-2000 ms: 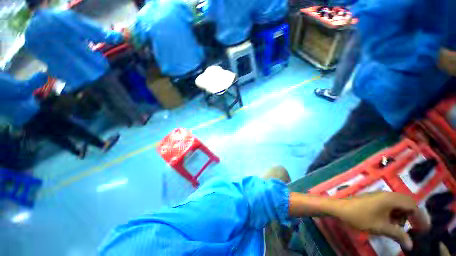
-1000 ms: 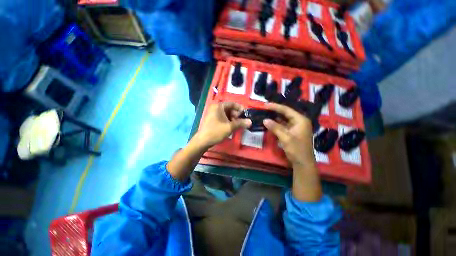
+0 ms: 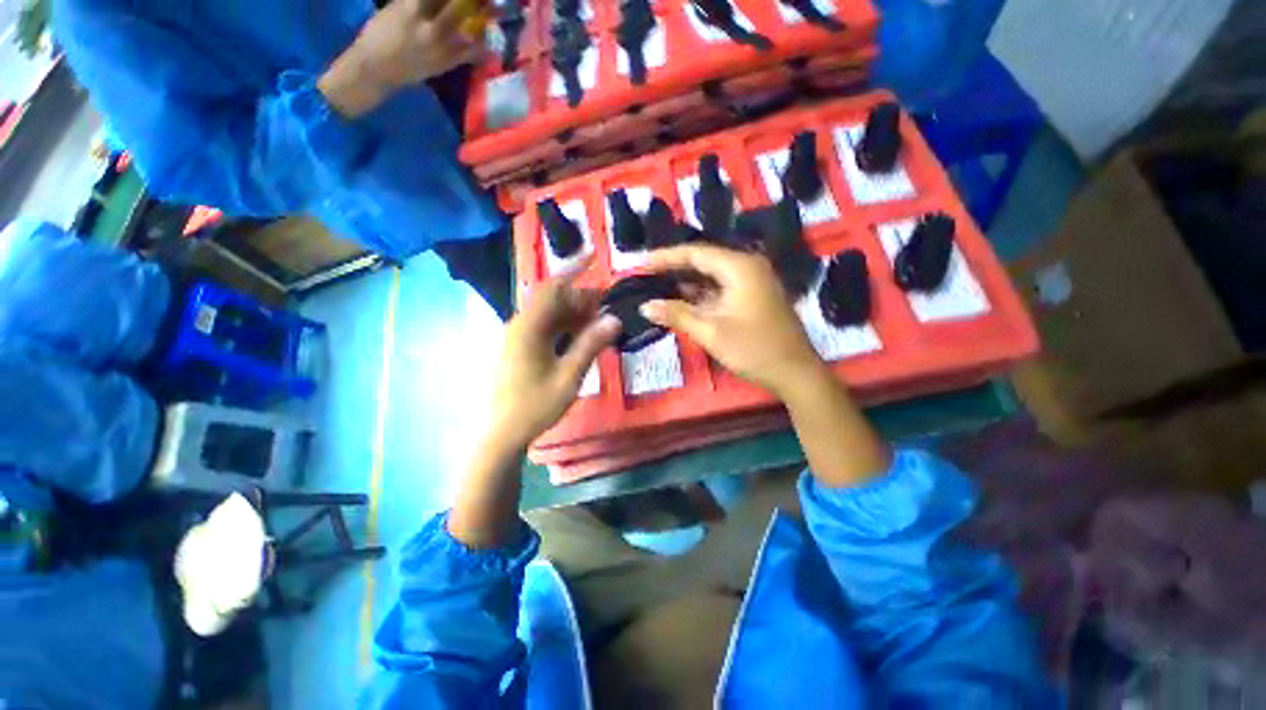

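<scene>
A black curled watch or band [image 3: 636, 308] is held between my left hand [image 3: 549, 354] and my right hand [image 3: 743, 312], above the front row of a red compartment tray [image 3: 958, 354]. Both hands look bare, with fingers and thumbs on the band. Several black units, one of them at the right end of the front row [image 3: 925, 253], stand on white slips in the tray's pockets. Loose black straps [image 3: 778, 236] lie mid-tray, partly behind my right hand. A white slip [image 3: 653, 365] shows in a pocket below the band.
A second stack of red trays [image 3: 667, 104] with long black units stands beyond. A co-worker's hand [image 3: 403, 56] with a yellow fingertip is over its left side. Stools, one with a white top [image 3: 222, 562], stand at left. A cardboard carton [image 3: 1125, 298] is at right.
The view has swung from the floor and stools over to the trays. My left hand came into view and both hands hold the band, as a second ago. A co-worker's hand now shows.
</scene>
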